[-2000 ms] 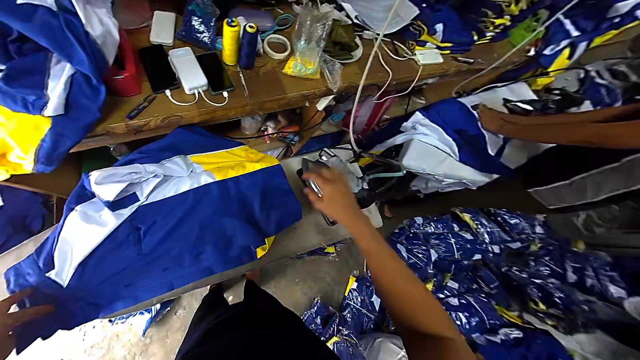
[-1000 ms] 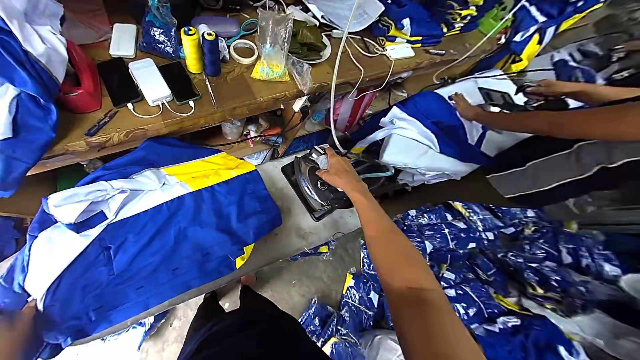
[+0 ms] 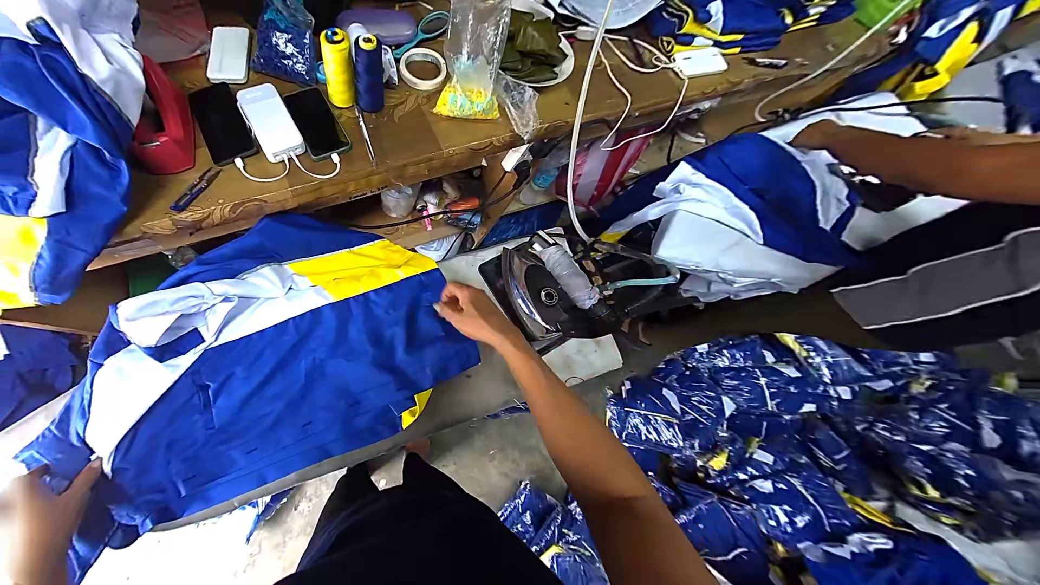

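A blue, white and yellow garment [image 3: 309,374] lies spread on a long narrow board. At the lower left, my left hand [image 3: 57,520] has the garment's edge between thumb and fingers; part of the hand is blurred. My right hand [image 3: 475,313] is at the garment's right end, fingers curled near the cloth; whether they pinch it I cannot tell. Just right of that hand, a steam iron [image 3: 548,288] with a wrapped handle rests on a dark plate, with nobody's hand on it.
A wooden shelf [image 3: 406,154] behind holds phones, a power bank [image 3: 270,122], thread spools [image 3: 337,69] and tape [image 3: 422,69]. A white hose [image 3: 578,138] hangs by the iron. At right, a co-worker's arm [image 3: 918,154] reaches over another garment [image 3: 756,195]. Bagged garments [image 3: 780,439] cover the floor.
My right hand has let go of the iron and moved left to the garment's right end. The iron stays on its plate. My left hand now shows on the garment's lower left edge.
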